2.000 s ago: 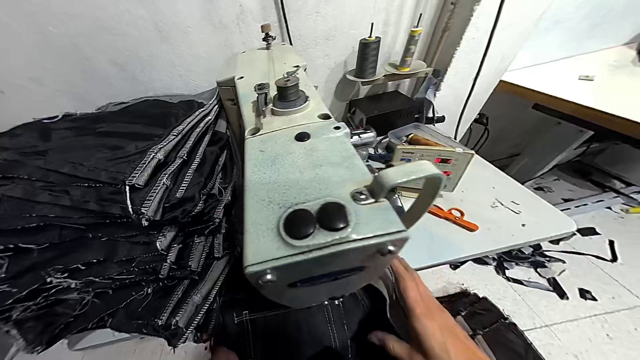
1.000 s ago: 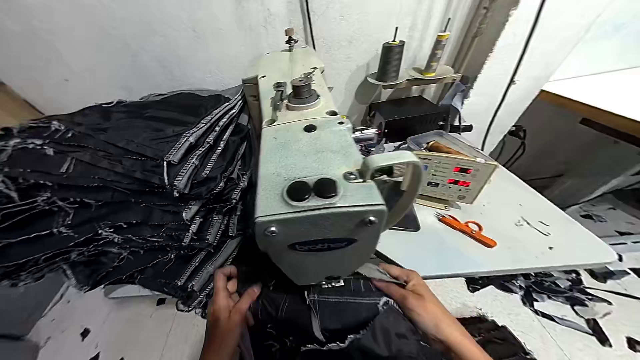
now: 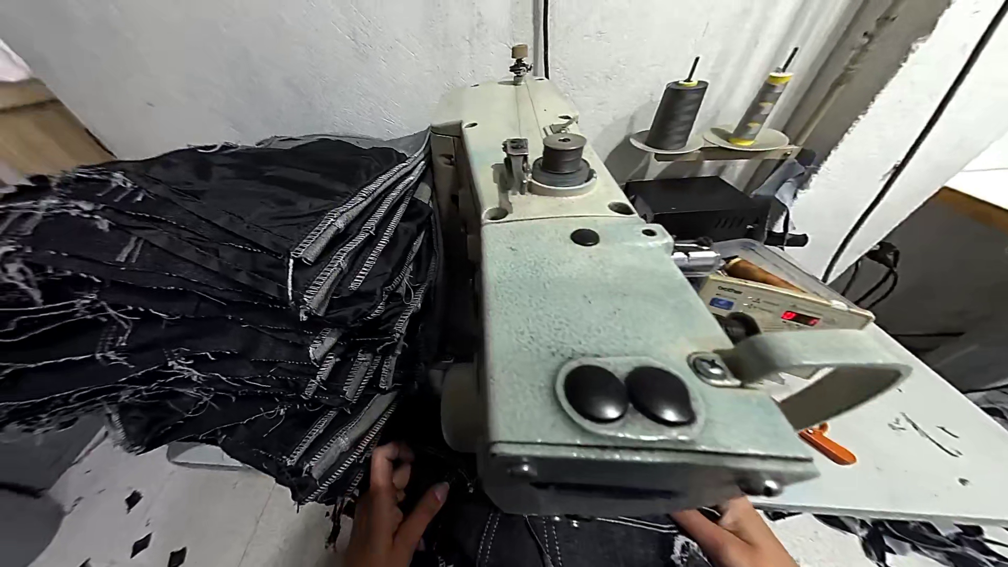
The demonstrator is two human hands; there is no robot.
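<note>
A pale green Brother sewing machine fills the middle of the view. Below its head lies dark denim with light stitching, partly hidden by the machine. My left hand is at the fabric's left side, thumb and fingers bent around dark cloth. At the right, beneath the machine head, my right hand has its fingers on the edge of the denim; the fingertips are partly hidden. A thick stack of black denim pieces with overlocked edges and loose threads lies left of the machine. The needle area is hidden.
Orange thread snips lie on the white table at right, near a control box with a red display. Behind stand a dark thread cone and a second cone. Fabric scraps litter the floor.
Compared with one second ago, the machine head hides more of my right hand and the denim. The view has moved closer over the machine. Both hands remain at the fabric.
</note>
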